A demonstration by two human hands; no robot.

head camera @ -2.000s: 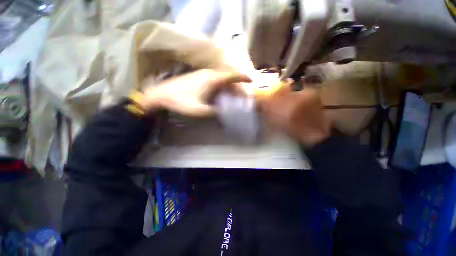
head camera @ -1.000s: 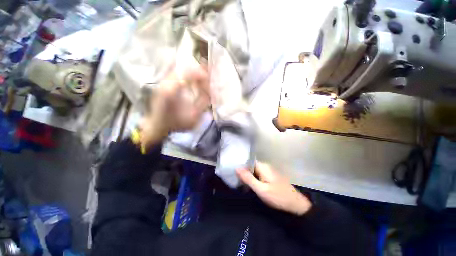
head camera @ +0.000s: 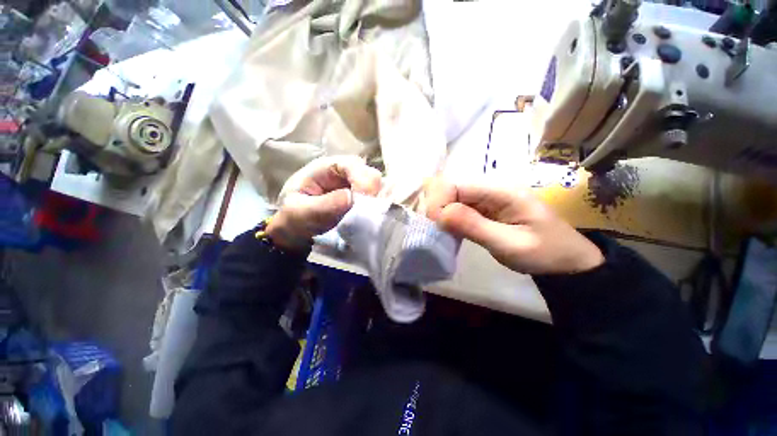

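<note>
The beige garment shell (head camera: 315,94) lies in a crumpled heap at upper centre-left, hanging over the table's left side. A hand-sized folded end with pale grey-white lining (head camera: 422,251) hangs from it over the table's near edge. My left hand (head camera: 319,204) pinches the cloth at the left of this end, thumb and fingers together. My right hand (head camera: 511,226) pinches its upper right side. The cloth between the hands is held up towards me. The cream sewing machine head (head camera: 630,94) stands to the right, with the lit needle area (head camera: 558,170) away from the cloth.
Yellow-brown bed plate (head camera: 647,200) with a dark spotted patch lies under the head. Black scissors (head camera: 703,285) and a smartphone (head camera: 745,302) lie at right. Another machine part with a round wheel (head camera: 149,132) is at left. A blue crate (head camera: 322,341) is below the table edge.
The cloth came left, away from the needle. My right hand has risen from the lining's lower end to its upper right side; both hands now pinch the cloth close together.
</note>
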